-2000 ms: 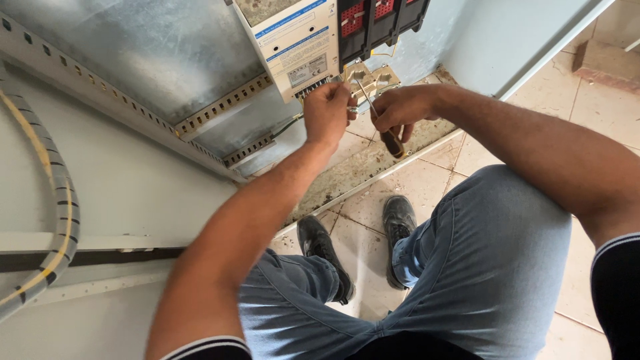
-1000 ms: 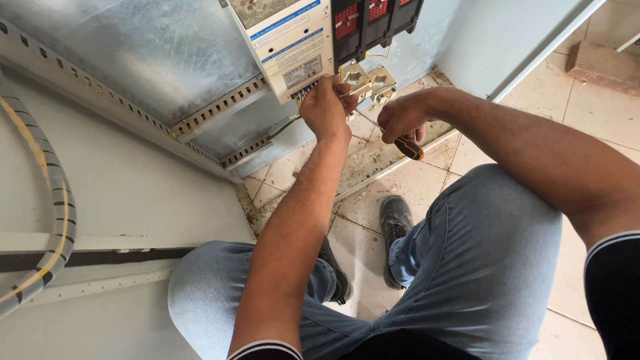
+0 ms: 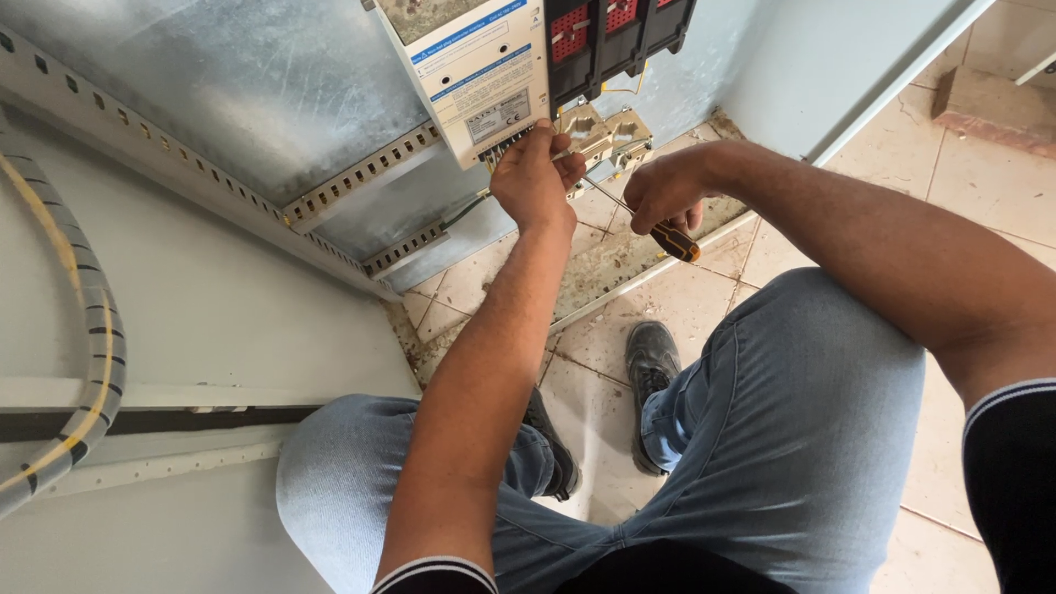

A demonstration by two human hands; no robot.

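Observation:
My left hand (image 3: 536,173) is at the lower edge of a white electrical device (image 3: 483,82) that bears printed labels, its fingers bent by the row of terminals and thin wires (image 3: 505,147). What its fingertips touch is hidden. My right hand (image 3: 672,186) holds a screwdriver (image 3: 676,242) with a black and orange handle; the shaft points up and left toward my left fingers, and its tip is hard to see. Behind the hands are metal clamp-like brackets (image 3: 615,136), below a black module with red perforated parts (image 3: 615,29).
Slotted metal rails (image 3: 363,175) cross the cabinet's back and left side. A spiral-wrapped cable bundle (image 3: 103,330) curves down at far left. The cabinet's bottom edge (image 3: 610,301) lies above my shoes (image 3: 652,355). A brick-like block (image 3: 998,111) rests on the tiled floor.
My right hand has moved right, away from my left hand, with the screwdriver. My left hand stays by the device's lower edge. My left knee has come into view.

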